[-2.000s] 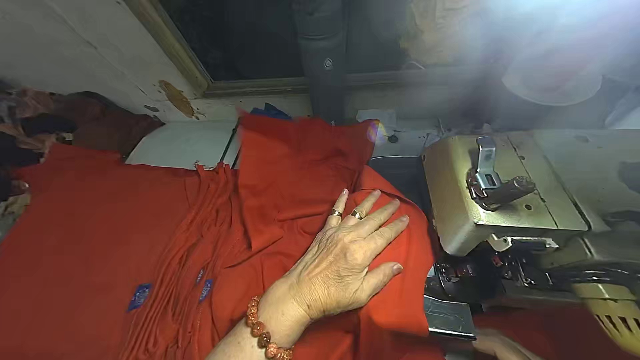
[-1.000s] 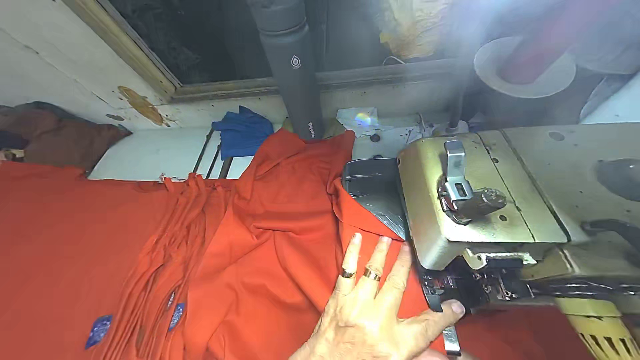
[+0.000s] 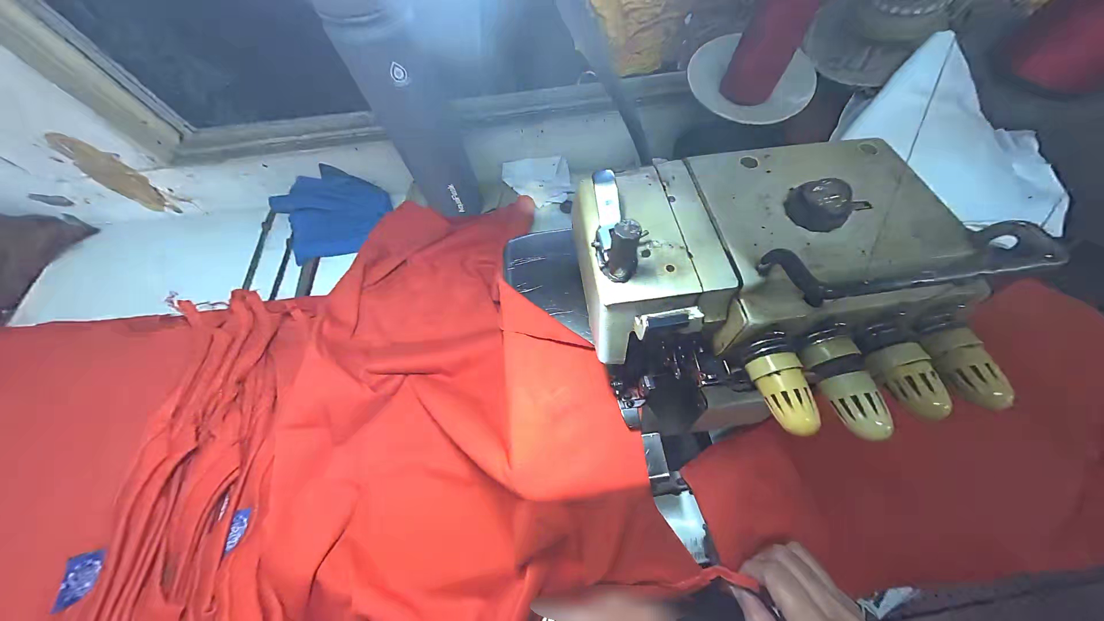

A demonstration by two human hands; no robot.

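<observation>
Red fabric [image 3: 431,431] lies in folds left of an overlock sewing machine [image 3: 776,224], partly over its metal plate [image 3: 548,272]. Another red fabric piece [image 3: 906,483] lies under the yellowish tension knobs [image 3: 785,392] on the right. At the bottom edge my right hand [image 3: 798,582] pinches the fabric's narrow edge between its fingers. Blurred and cut off by the frame, my left hand [image 3: 608,606] is low beside the same edge; its fingers are not clear. Gathered red strips with blue labels [image 3: 82,580] lie at the left.
A blue cloth [image 3: 332,211] lies behind the fabric. A dark cylindrical tube [image 3: 414,112] stands at the back beside crumpled white paper [image 3: 536,179]. A red thread cone [image 3: 768,52] sits on a white disc behind the machine. White cloth or paper [image 3: 957,138] lies at the back right.
My left hand has left the top of the fabric near the machine and moved down to the bottom edge. The view has shifted to the right, showing more of the machine.
</observation>
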